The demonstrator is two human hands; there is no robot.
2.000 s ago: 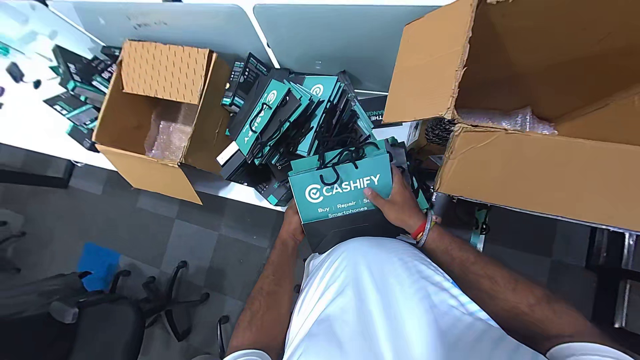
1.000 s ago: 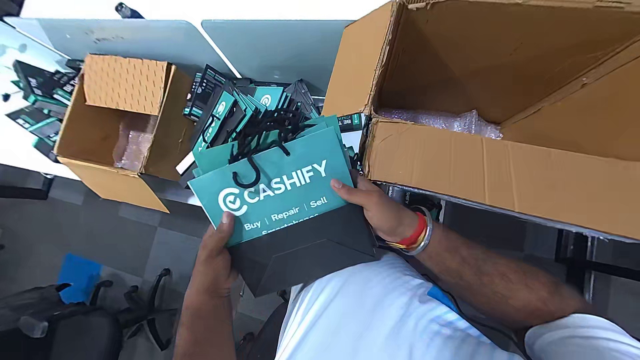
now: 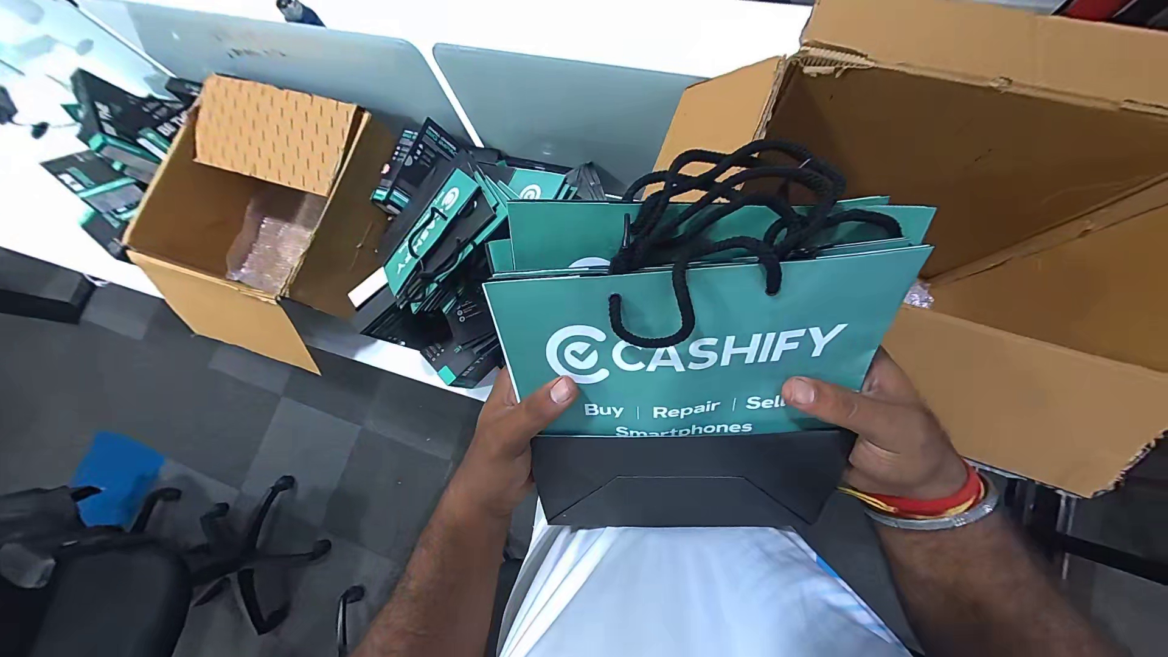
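Observation:
A stack of folded teal and black paper carrier bags (image 3: 712, 310) is held upright before my body, its printed front towards the camera. Black rope handles (image 3: 730, 210) loop over the stack's upper edge. My left hand (image 3: 511, 438) grips the left side, thumb on the front bag. On the right side, my right hand (image 3: 885, 429) grips it the same way; its wrist bears red and yellow threads and a metal bangle. The fingers of both hands are partly hidden behind the bags. More teal and black bags (image 3: 433, 246) lie in a loose pile to the left.
A small open cardboard box (image 3: 233, 219) with bubble wrap stands at the left on the white table (image 3: 584, 32). A larger open cardboard box (image 3: 1013, 392) is at the right. Black and teal boxes (image 3: 109, 173) lie at the far left. An office chair (image 3: 109, 584) stands on the floor.
The bag stack in both hands has been lifted away from the pile and turned from a slant to nearly level. Its rope handles now show plainly above it.

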